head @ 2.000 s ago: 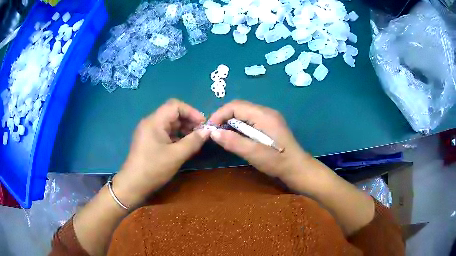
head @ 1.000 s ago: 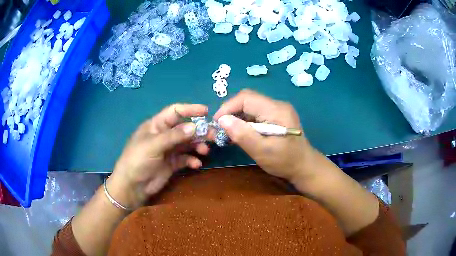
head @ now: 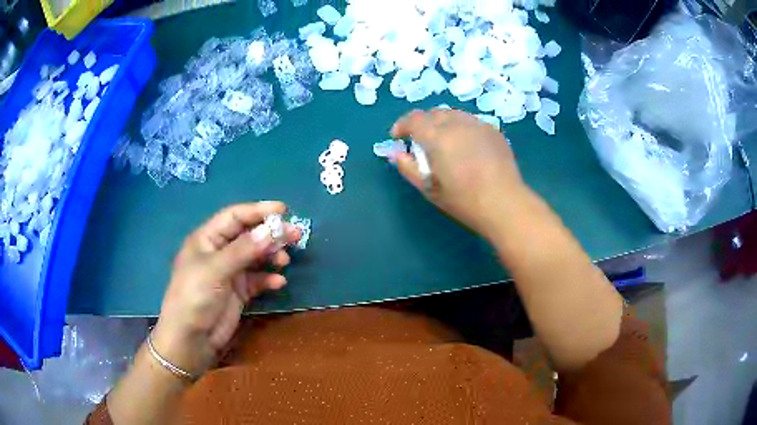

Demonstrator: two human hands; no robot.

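My left hand (head: 228,274) holds a small whitish perforated piece (head: 274,226) between thumb and index finger, with a clear shell (head: 300,232) showing just right of the fingertips. My right hand (head: 465,162) reaches forward on the right, with the white pen-like tool (head: 422,164) in it. Its fingertips are at a single frosted cover (head: 388,148) on the mat; whether they grip it is not clear. A small cluster of white perforated inserts (head: 333,168) lies on the mat between the hands.
A pile of clear shells (head: 212,108) lies left of centre, a bright pile of frosted covers (head: 432,50) beyond my right hand. A blue bin (head: 87,178) with whitish pieces stands at left, a yellow bin (head: 73,15) behind it. A crumpled clear bag (head: 664,124) lies at right.
My hands have moved apart. My right hand has gone forward to the single frosted cover with the tool. My left hand has moved left with its pieces. The whole view has shifted slightly.
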